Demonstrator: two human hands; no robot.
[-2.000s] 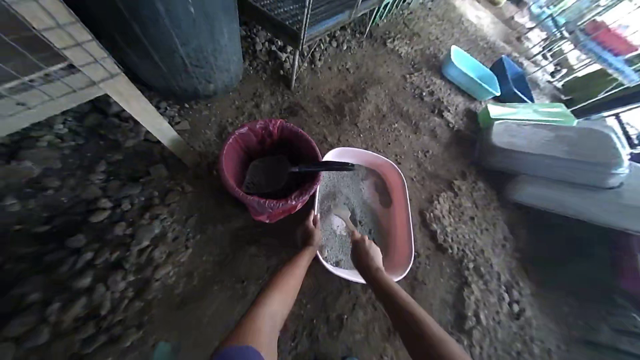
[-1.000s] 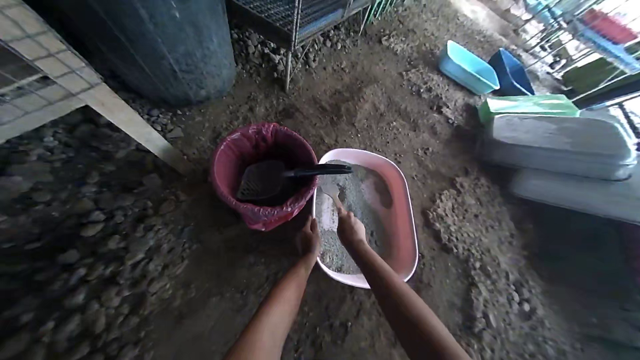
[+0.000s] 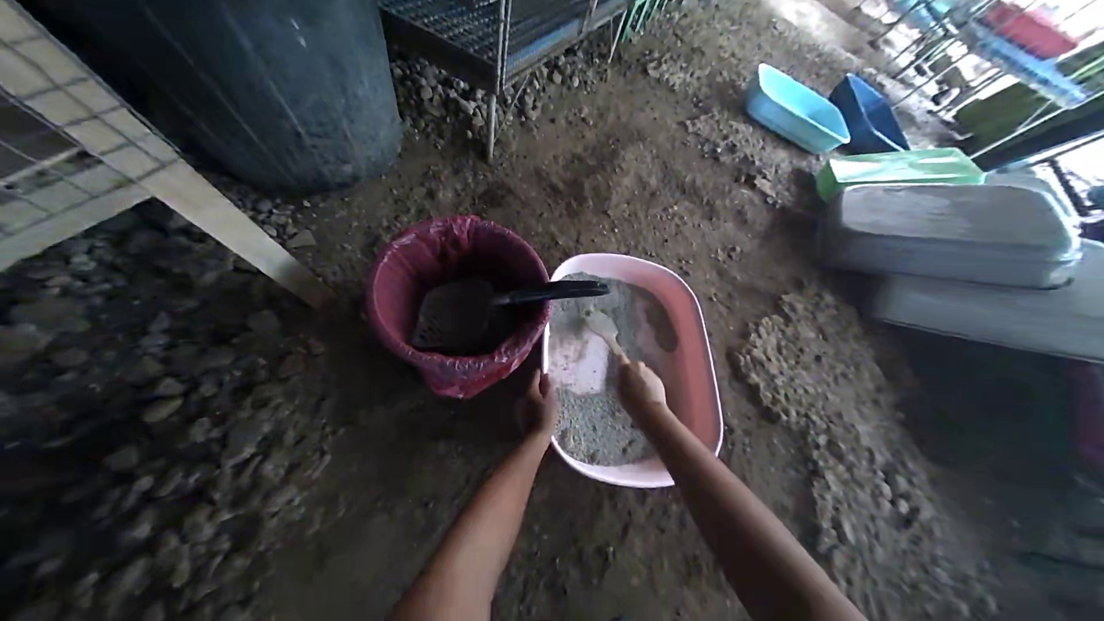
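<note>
A pink plastic litter tray (image 3: 700, 371) with grey granular litter (image 3: 595, 431) stands on the dirt ground. Inside it my right hand (image 3: 641, 384) grips a small pale scraper (image 3: 604, 326), its blade in the litter near the tray's left part, where a patch of the bottom is bare. My left hand (image 3: 539, 404) holds the tray's left rim. Just left of the tray is a dark red bucket (image 3: 384, 293) lined with a plastic bag. A black slotted litter scoop (image 3: 457, 315) rests in the bucket, its handle reaching over the tray.
A large dark barrel (image 3: 319, 95) and a wire-mesh cage (image 3: 500, 65) stand beyond the bucket. At left is a wooden frame leg (image 3: 233, 228) over stones. Light blue (image 3: 798, 112), dark blue (image 3: 871, 112) and green (image 3: 897, 168) basins and upturned grey trays (image 3: 957, 228) lie at right.
My right hand with the scraper has moved within the tray, away from me since one second ago. More of the tray's bottom shows bare. My left hand stays at the left rim.
</note>
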